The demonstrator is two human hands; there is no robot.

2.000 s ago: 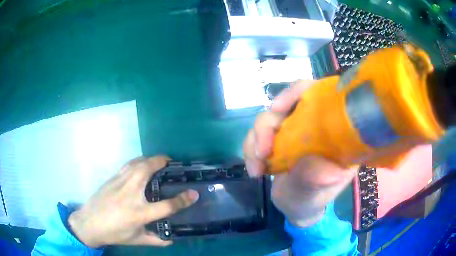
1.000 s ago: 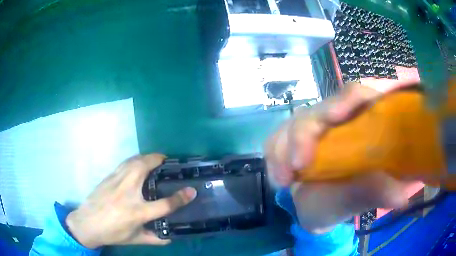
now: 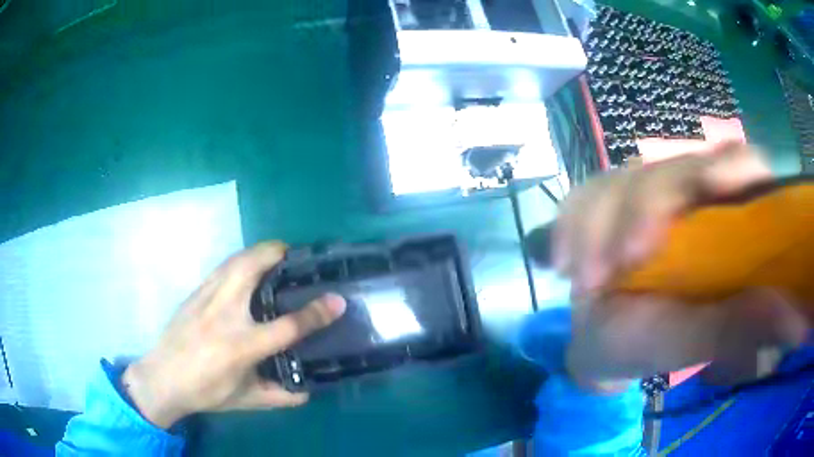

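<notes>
A black rectangular device housing (image 3: pixel 370 308) with a shiny dark inner panel lies at the lower middle, slightly tilted. My left hand (image 3: pixel 228 344) grips its left end, thumb on the panel, fingers around the edge. My right hand (image 3: pixel 660 259), blurred, holds an orange electric screwdriver (image 3: pixel 736 241) to the right of the housing, apart from it. The screwdriver's black narrow end points left; its rear is cut off by the right edge. Its bit and any screw cannot be made out.
A white screw feeder (image 3: pixel 491 62) stands beyond, its bright ledge facing me and a thin dark cable in front. A white sheet (image 3: pixel 134 286) lies at left. A red-pink tray (image 3: pixel 660 89) of small dark parts is at upper right. Green bench mat (image 3: pixel 178 107).
The housing's right end has swung up and away from me, with my left hand still on it. My right hand and the screwdriver have moved right, away from the housing.
</notes>
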